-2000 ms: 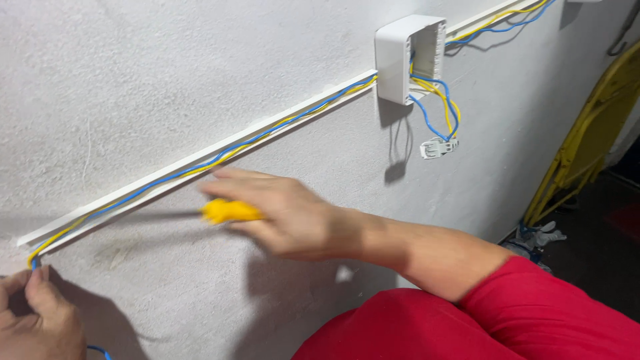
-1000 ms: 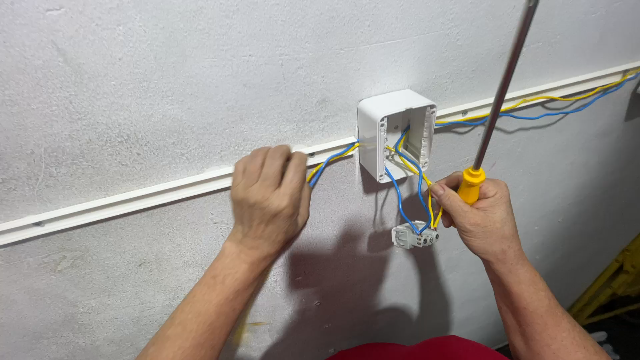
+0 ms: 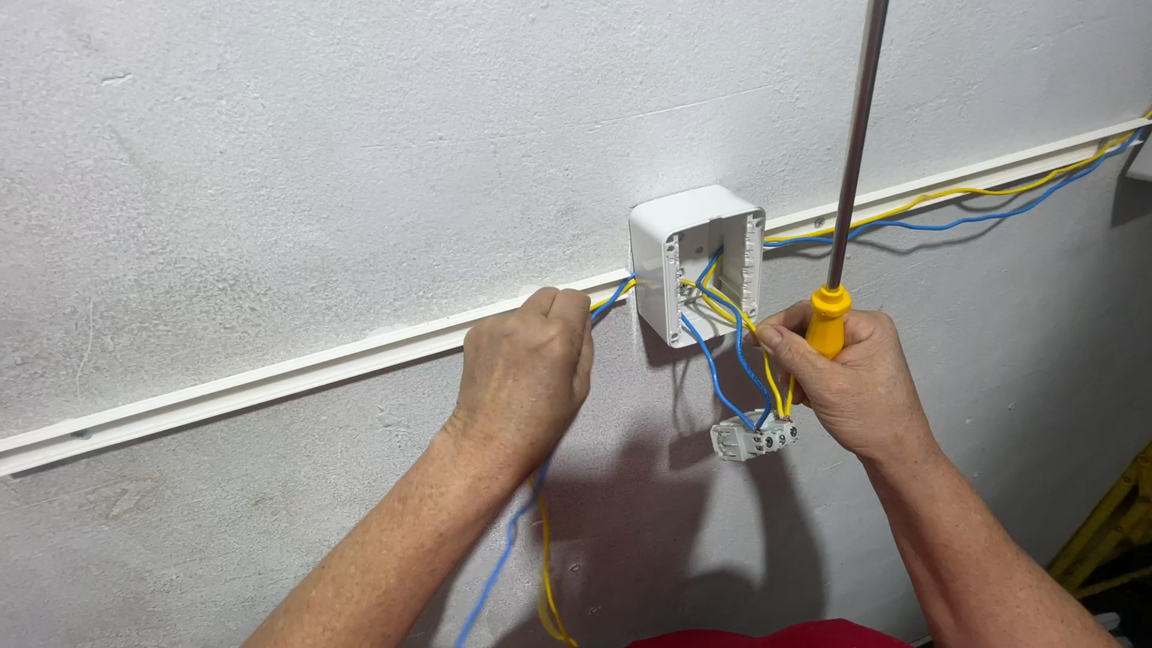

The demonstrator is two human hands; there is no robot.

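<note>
My left hand (image 3: 526, 378) is closed around the blue and yellow wires left of a white surface-mounted electrical box (image 3: 652, 270); their loose lengths hang below my wrist. The box is open at the front. From it, blue wires (image 3: 714, 371) and yellow wires (image 3: 769, 364) run down to a white socket module (image 3: 751, 438) hanging below. My right hand (image 3: 850, 373) holds a screwdriver by its yellow handle (image 3: 828, 324), the long metal shaft pointing up. Its thumb and forefinger are at the yellow wire beside the box's lower right corner; whether they pinch it is hard to tell.
An uncovered white cable trunking (image 3: 270, 385) runs along the wall left of the box. Another length (image 3: 954, 180) continues right, with blue and yellow wires sagging partly out of it. A yellow metal frame (image 3: 1111, 517) stands at the lower right.
Two seconds ago the wires lay along the left trunking; now they are out of it and hang from my left hand. My right hand, with the screwdriver, has moved from the left trunking to the box.
</note>
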